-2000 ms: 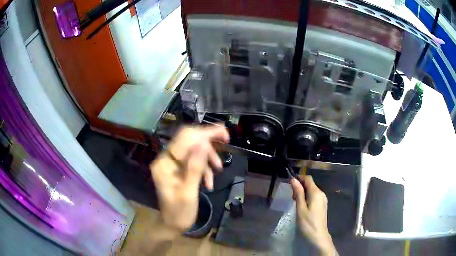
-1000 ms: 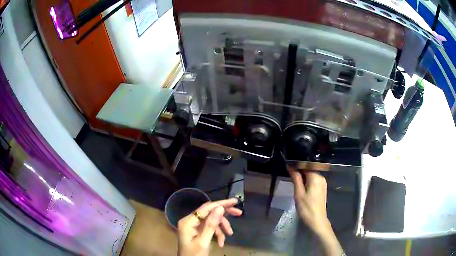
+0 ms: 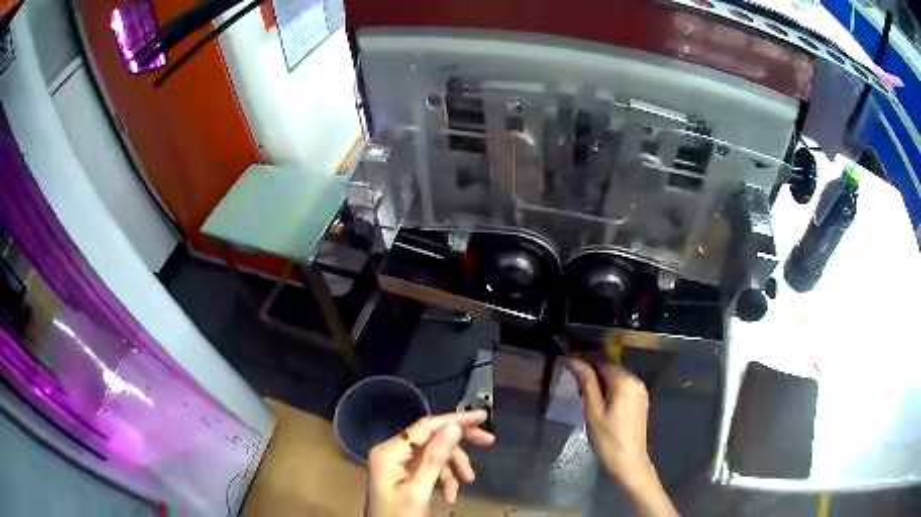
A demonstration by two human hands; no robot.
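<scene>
The steel machine (image 3: 626, 121) stands in front of me. Its two round black rollers, left (image 3: 516, 269) and right (image 3: 608, 286), sit side by side in dark trays (image 3: 459, 298) under the clear guard (image 3: 404, 182). My right hand (image 3: 618, 409) is just below the gap between the rollers, thumb and finger pinched on a thin dark piece that looks like the black strap (image 3: 561, 345); most of it is blurred or hidden. My left hand (image 3: 419, 464) is low in the middle, palm up, fingers apart, with a ring on one finger and nothing held.
A dark grey bucket (image 3: 380, 412) stands left of my left hand. A pale green-topped stool (image 3: 275, 212) is at the left, before an orange door (image 3: 172, 121). A purple-lit curtain (image 3: 91, 374) is far left. A dark bottle (image 3: 821, 237) and black pad (image 3: 773, 419) lie right, on the white table (image 3: 868, 343).
The black strap ran down behind the guard, its upper end dropped lower, and it no longer shows there. My left hand lowered from beside the left tray. My right hand shifted slightly left and down.
</scene>
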